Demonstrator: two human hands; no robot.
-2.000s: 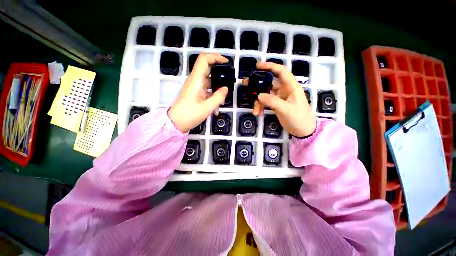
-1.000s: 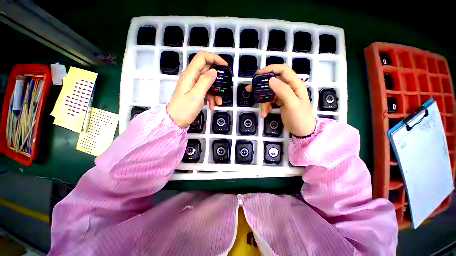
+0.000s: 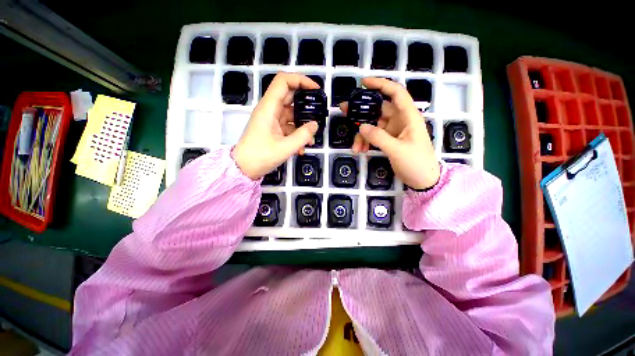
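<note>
My left hand [image 3: 273,132] holds a black watch head [image 3: 310,106] by its edges, its lit screen facing up with rows of small white text. My right hand [image 3: 402,135] holds a second watch head [image 3: 364,107] the same way, with similar text rows. Both are held side by side above the white compartment tray [image 3: 178,104]. Watch heads fill many pockets: upper ones look plain black, lower ones such as this watch head [image 3: 308,170] show a round ring mark. My hands hide some middle pockets.
A red bin [image 3: 49,97] with thin sticks stands far left. Yellow label sheets [image 3: 104,132] lie beside it. At right, a red-orange tray [image 3: 527,229] holds a few black watches, with a clipboard [image 3: 592,222] lying on it. A metal bar [image 3: 76,49] crosses the upper left.
Both hands still hold the watch heads. The thumbs have moved off the screens to the lower edges, and the heads are turned more upright. The screens now show different text rows.
</note>
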